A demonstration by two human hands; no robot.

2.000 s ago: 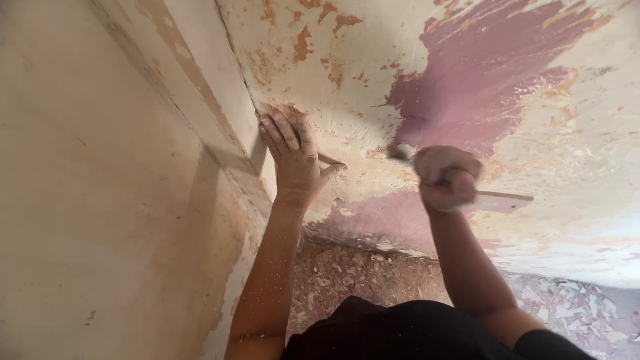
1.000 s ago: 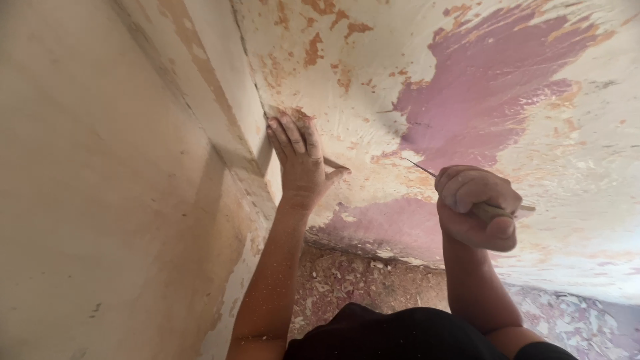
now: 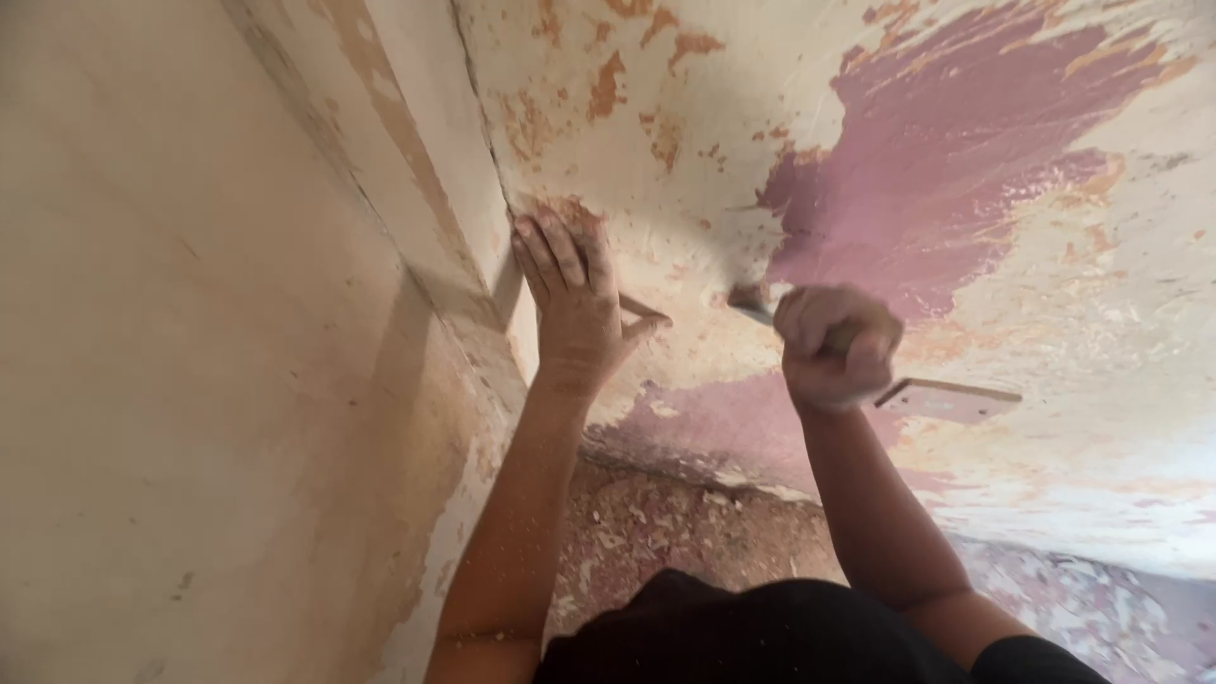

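My right hand (image 3: 838,344) is closed round the handle of a scraper (image 3: 750,304), whose blurred metal blade points left, at or close to the wall. My left hand (image 3: 578,294) lies flat with fingers extended on the wall's pale surface, beside the corner crack. A thin brown strip (image 3: 644,311), perhaps part of a fixture, shows between its thumb and fingers. The wall (image 3: 693,209) carries peeling cream paint with a large purple patch (image 3: 912,180) above and right of the scraper.
A pale electrical box or plate (image 3: 950,399) with a brown edge is on the wall right of my right wrist. A plain beige wall (image 3: 209,380) runs down the left side. Paint flakes cover the floor (image 3: 684,532) below.
The scraper's blade, seen thin and edge-on a second ago, now shows broader and lower. My right hand has shifted a little left and uncovers more of the pale plate. My left hand stays against the wall.
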